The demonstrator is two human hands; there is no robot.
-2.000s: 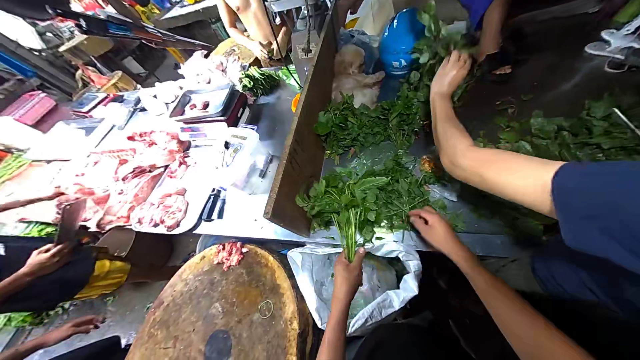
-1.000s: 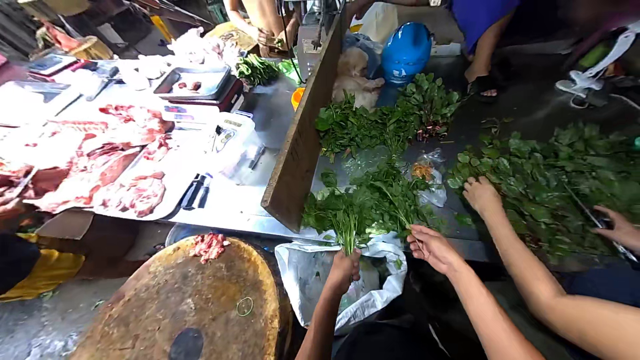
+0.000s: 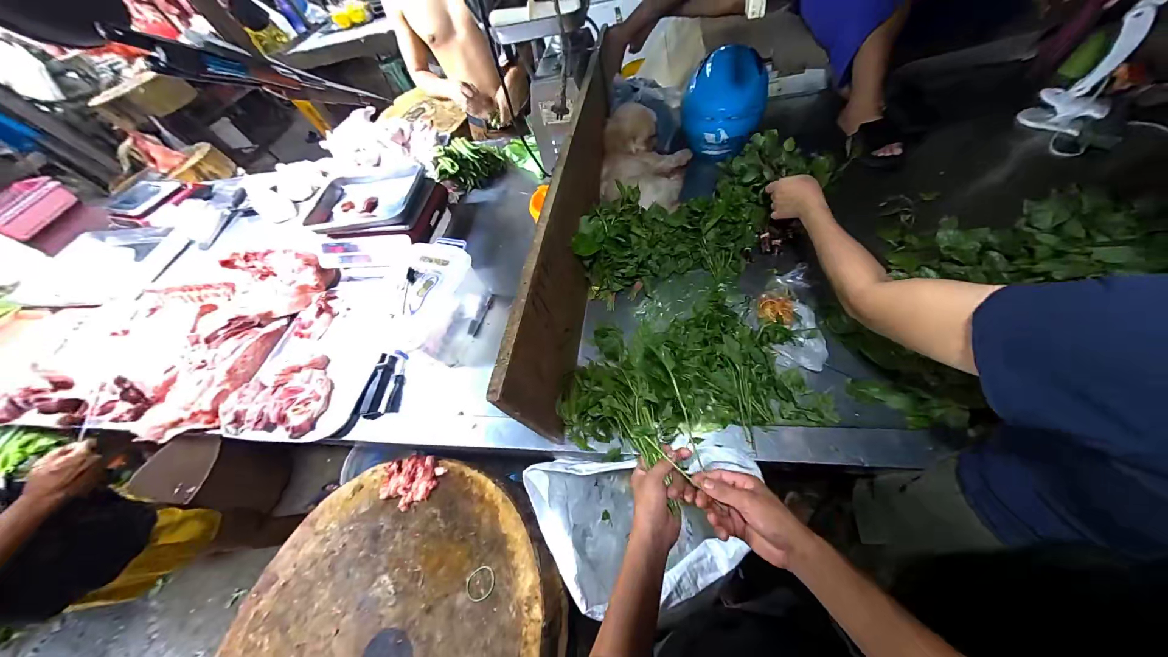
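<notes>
My left hand (image 3: 655, 497) is closed around the stems of a bunch of leafy greens (image 3: 639, 397) at the metal table's front edge. Beside it, my right hand (image 3: 744, 511) pinches a thin green stem against that bunch. More loose greens (image 3: 721, 365) lie on the table just beyond both hands. Below them hangs an open white plastic sack (image 3: 584, 529). A rubber band (image 3: 480, 583) lies on the round wooden chopping block (image 3: 392, 566) at lower left, near small pieces of raw meat (image 3: 411, 480).
An upright wooden board (image 3: 547, 319) divides the greens from raw meat (image 3: 210, 338) and black-handled knives (image 3: 383, 385). A blue helmet (image 3: 725, 100) stands at the back. At right, a co-worker's arm (image 3: 867, 274) reaches over the table to other greens; more people stand around.
My right hand has moved left to the stems at my left hand. The co-worker's hand has moved from the greens at right to the bundle near the blue helmet.
</notes>
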